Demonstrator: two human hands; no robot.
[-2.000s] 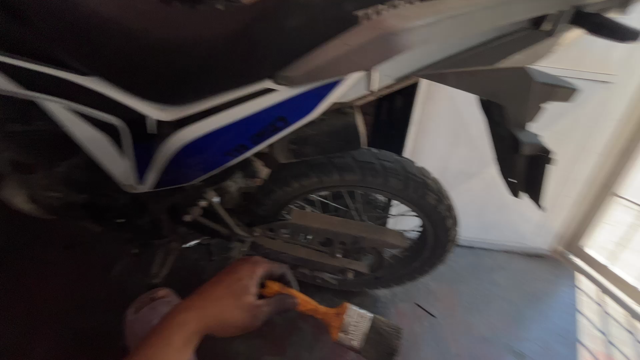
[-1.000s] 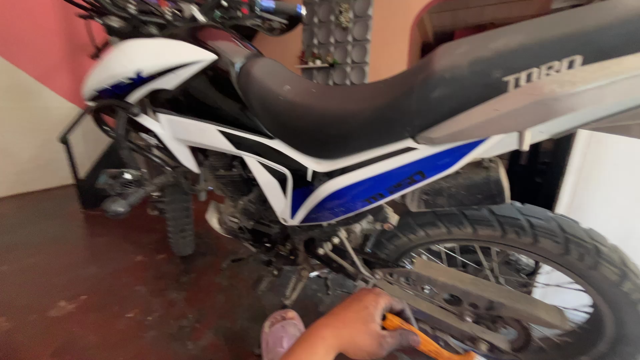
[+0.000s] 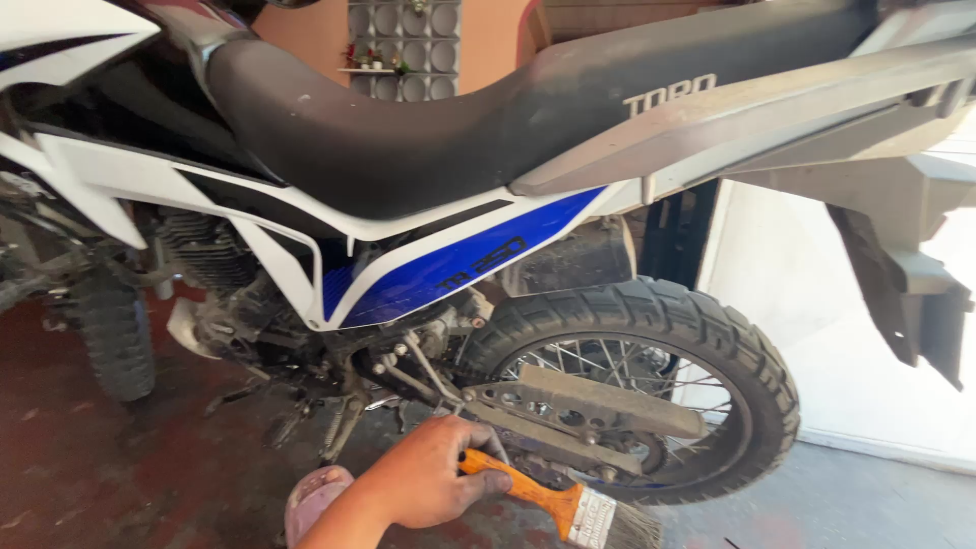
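Observation:
My left hand [image 3: 435, 473] is at the lower middle, its fingers closed on the orange wooden handle of a paintbrush [image 3: 526, 488]. The brush points right and down, its metal ferrule bearing writing and its dark bristles near the bottom edge. Just beyond my hand stands a dusty motorcycle with a black seat [image 3: 427, 145] and a blue and white side panel [image 3: 465, 259]. Its swingarm [image 3: 549, 442], chain guard [image 3: 610, 400] and spoked rear wheel with a knobby tyre [image 3: 762, 381] are right of and above the hand. My right hand is out of view.
A pink shoe [image 3: 313, 499] shows left of my forearm on the worn red floor [image 3: 76, 473]. The kickstand [image 3: 343, 427] reaches down behind it. A white panel [image 3: 854, 328] stands behind the rear wheel, and a small shelf [image 3: 374, 71] hangs on the far wall.
The view has swung left, then partly back right and closer to the motorcycle. My left hand keeps hold of the paintbrush, whose bristles were outside the view one second ago.

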